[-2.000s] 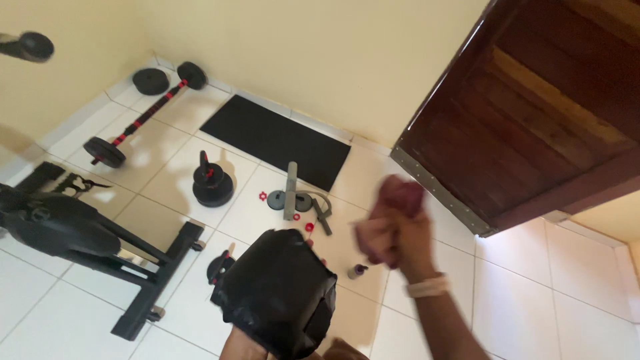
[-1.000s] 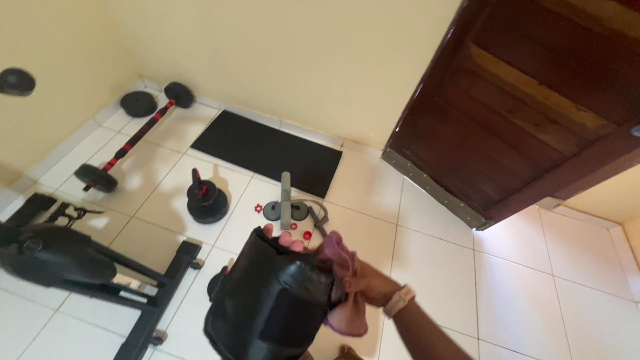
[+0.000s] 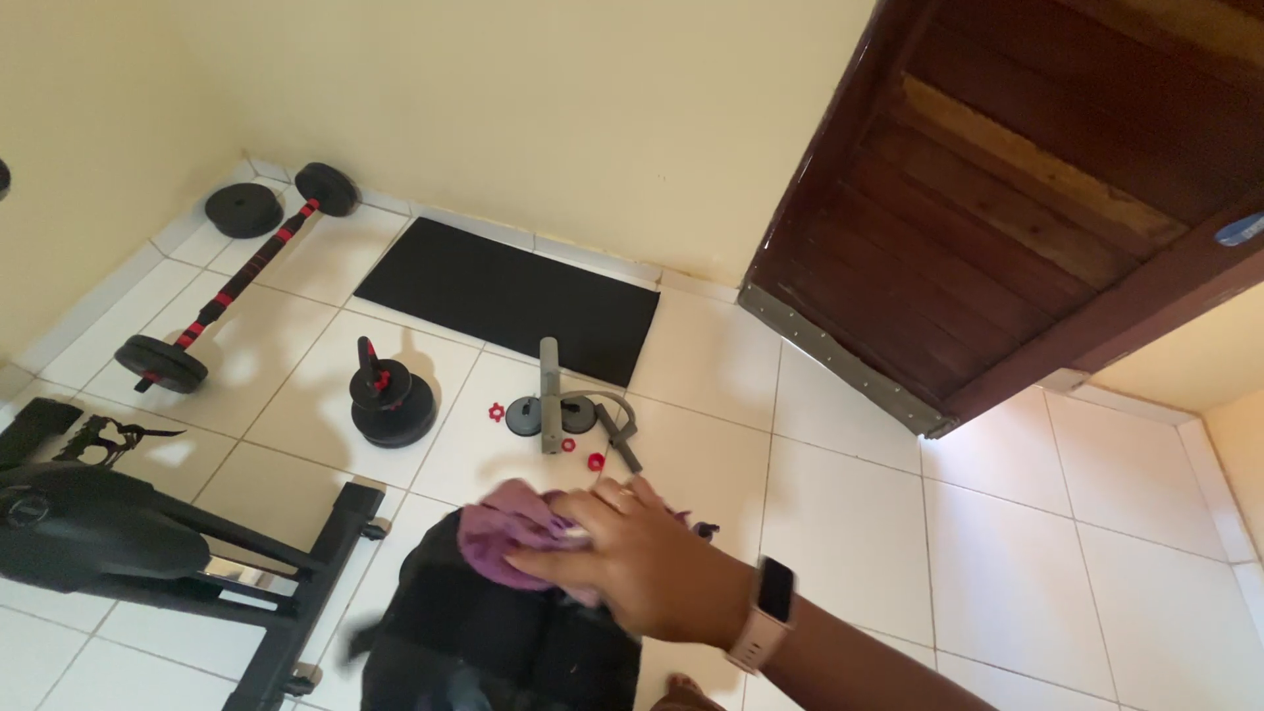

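Observation:
A bulky black padded object (image 3: 494,632), its kind unclear, fills the lower middle of the head view and is partly blurred. My right hand (image 3: 632,553), with a smartwatch (image 3: 775,602) on its wrist, grips a crumpled purple cloth (image 3: 513,533) over the top of this object. My left hand cannot be seen. Beyond the cloth, grey metal or plastic parts (image 3: 550,395) with round dark discs lie on the floor, with several small red star-shaped knobs (image 3: 595,461) around them.
A barbell with red and black grips (image 3: 247,272) lies at the left beside a weight plate (image 3: 244,209). A kettlebell-style weight (image 3: 393,405), a black mat (image 3: 513,296) and an exercise machine's frame (image 3: 326,583) rest on white tiles. A wooden door (image 3: 987,197) stands at the right.
My right hand, apart from the black object two seconds ago and at its right side one second ago, is now over its top with the cloth. Fingers seen at its far edge earlier are out of sight.

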